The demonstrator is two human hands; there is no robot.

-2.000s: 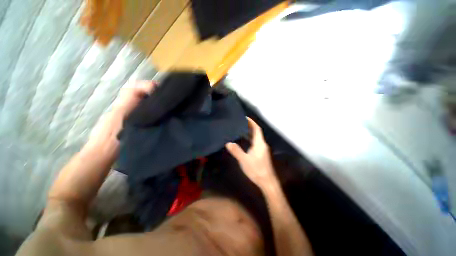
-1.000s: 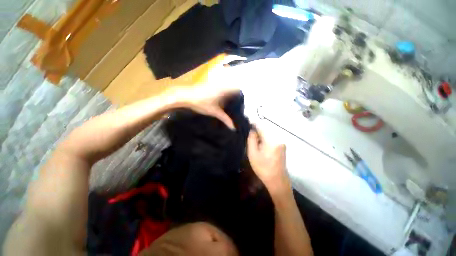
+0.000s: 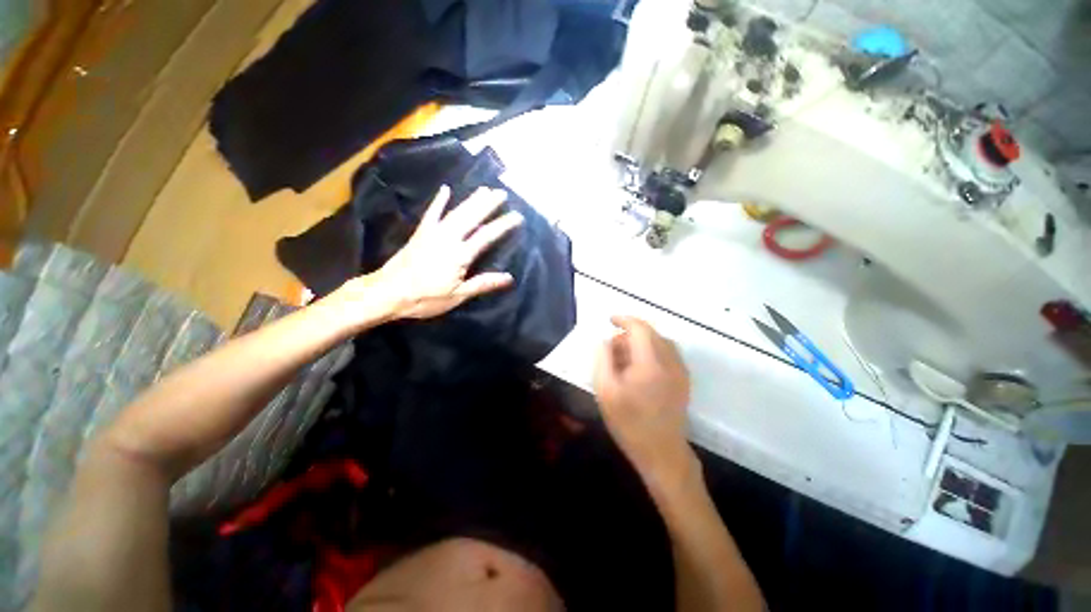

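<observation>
A dark, shiny, wrinkled garment piece (image 3: 538,293) lies on the left part of the white machine table and hangs over the front edge towards the lap. My left hand (image 3: 445,261) lies flat on it with the fingers spread. My right hand (image 3: 642,380) is over the table just right of the garment piece, with the fingers curled; whether it holds anything cannot be seen. The presser foot and needle area (image 3: 658,203) of the off-white sewing machine (image 3: 837,155) is beyond and to the right of the garment piece.
Blue-handled snips (image 3: 820,362) lie on the table (image 3: 766,418) at the right. Red scissor loops (image 3: 794,238) show behind the machine's needle end. Flat dark panels (image 3: 317,102) lie on cardboard (image 3: 168,215) at the upper left. Red material (image 3: 347,574) shows beside the lap.
The garment piece has moved from the lap onto the table and is spread out. My left hand has opened flat on top of it. My right hand is now apart from it.
</observation>
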